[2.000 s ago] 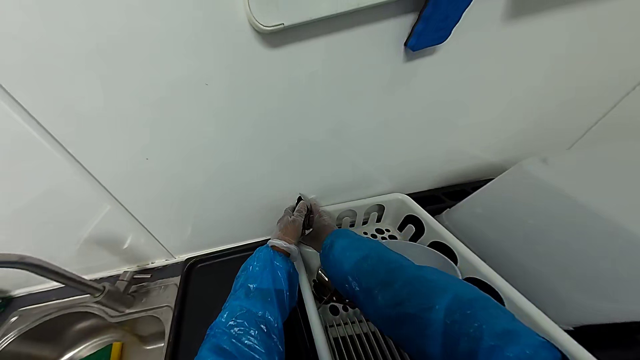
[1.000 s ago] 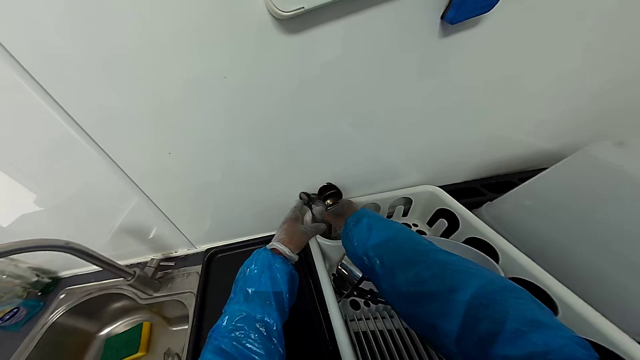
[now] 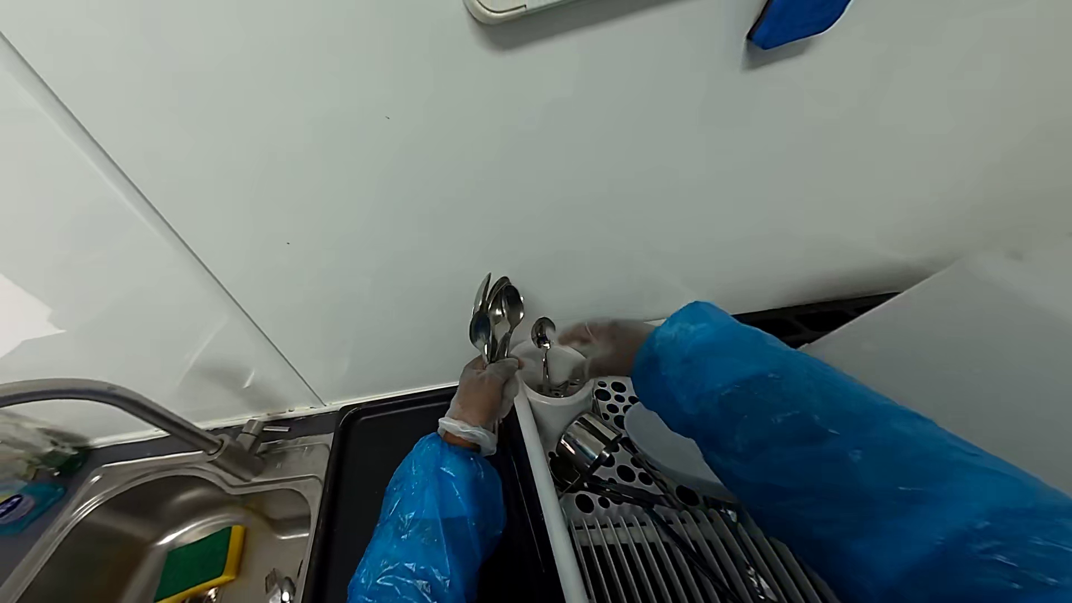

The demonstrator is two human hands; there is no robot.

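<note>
My left hand [image 3: 484, 389], in a clear glove, holds a bunch of metal spoons [image 3: 501, 314] upright, bowls up, above the black tray. Beside it my right hand [image 3: 607, 345], also gloved, is at the far rim of a white cutlery cup [image 3: 557, 410]; its fingers are blurred, and whether it grips anything cannot be told. A single spoon [image 3: 543, 333] stands in the cup among other cutlery. The cup sits in the corner of a white dish rack [image 3: 548, 511]. A shiny metal cup [image 3: 588, 441] and dark-handled utensils [image 3: 645, 496] lie in the rack.
Left of the rack is a black tray [image 3: 377, 469]. Farther left, a steel sink [image 3: 276, 507] holds a green and yellow sponge [image 3: 197, 563] under a curved faucet [image 3: 126, 402]. A white wall rises behind; a pale panel [image 3: 988, 360] stands at right.
My hands were together at the rack's corner and are now apart. The spoons now show clearly in my left hand, and the cutlery cup is in plain view.
</note>
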